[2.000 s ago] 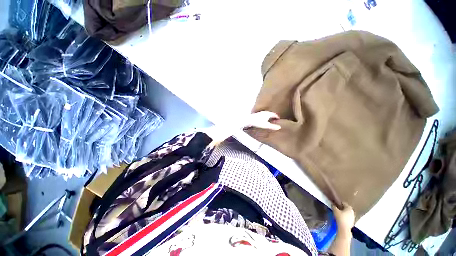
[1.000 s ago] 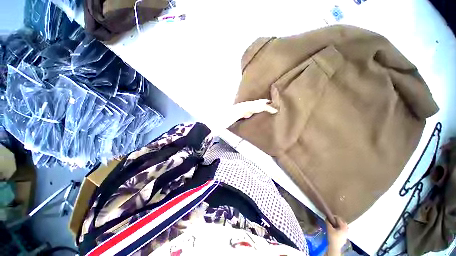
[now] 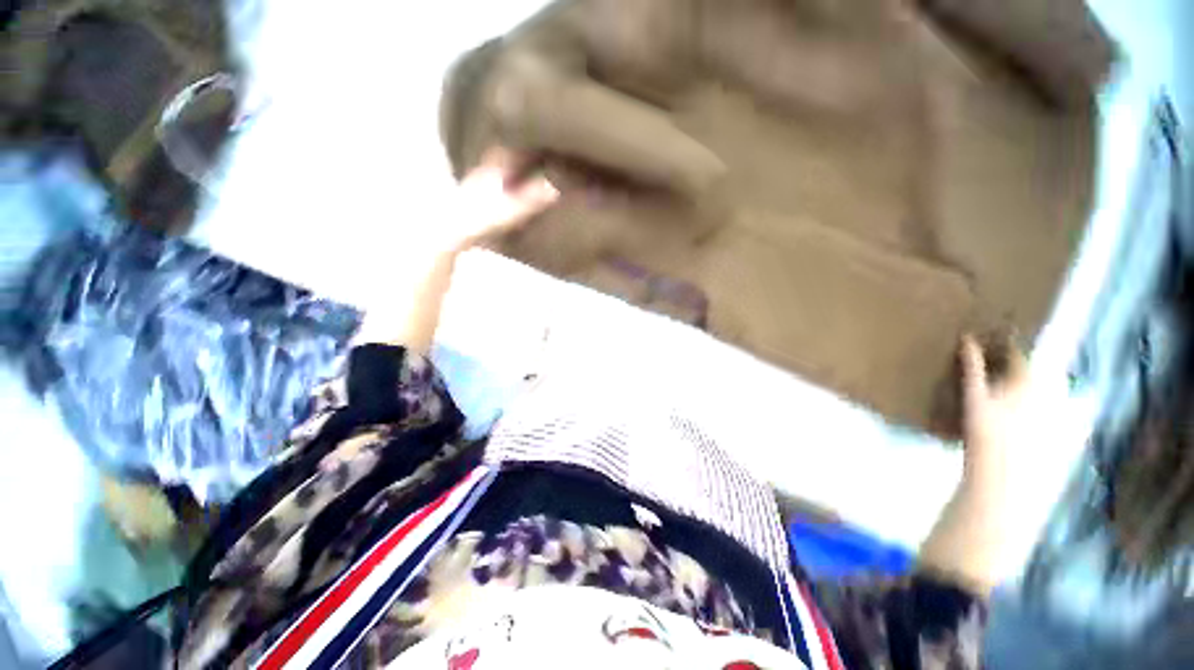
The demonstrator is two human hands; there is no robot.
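A brown jacket (image 3: 838,183) lies spread on the white table, its near edge folded over in places. The picture is blurred. My left hand (image 3: 504,196) is at the jacket's left side, by a sleeve-like fold, with its fingers at the cloth. Whether it grips is unclear. My right hand (image 3: 995,386) is at the jacket's lower right corner, with the thumb on top of the cloth and the other fingers mostly hidden.
The white table (image 3: 341,144) has its near edge just in front of my body. A dark brown heap (image 3: 118,92) lies at the upper left. Clear-bagged dark goods (image 3: 197,353) are piled below left. A blue bin (image 3: 851,547) shows under the table.
The view has shifted and blurred. The jacket appears nearer and its near part has been rearranged. My left hand has moved to its left side. My right hand has moved up in view.
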